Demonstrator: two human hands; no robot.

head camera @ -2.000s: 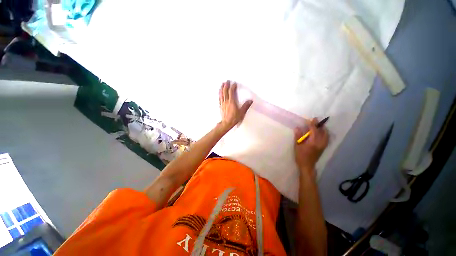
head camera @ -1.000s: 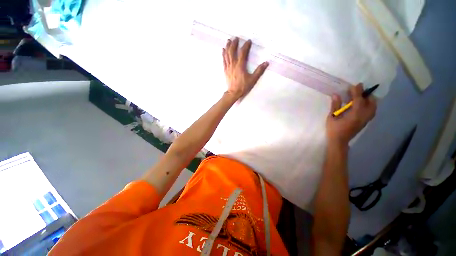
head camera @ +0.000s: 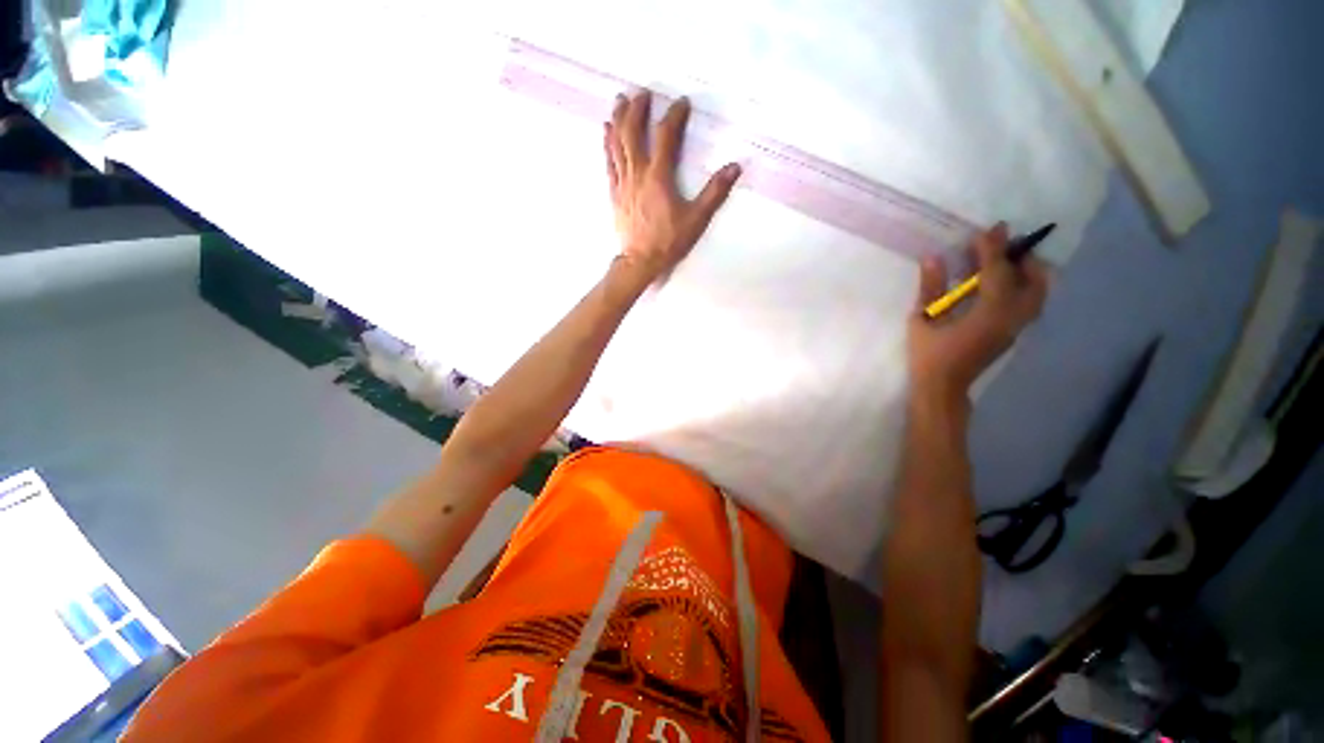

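A white sheet (head camera: 755,349) covers most of the table. A clear, pinkish ruler (head camera: 835,196) lies slantwise on it. My left hand (head camera: 656,196) rests flat with fingers spread, fingertips on the ruler's left part. My right hand (head camera: 976,312) is at the ruler's right end and holds a yellow pen (head camera: 953,298) with a black end between its fingers. The pen points up to the right; whether it touches the sheet cannot be told.
Black shears (head camera: 1082,472) lie on the grey-blue table top (head camera: 1234,131) at the right. A cream strip (head camera: 1115,109) lies at the upper right, another (head camera: 1252,349) at the right edge. Turquoise cloth (head camera: 131,51) lies at the upper left. White scraps (head camera: 414,375) lie below the table edge.
The ruler and both hands have moved up the sheet, away from my body, since the first frame. My left hand stays on the ruler and my right hand keeps the pen.
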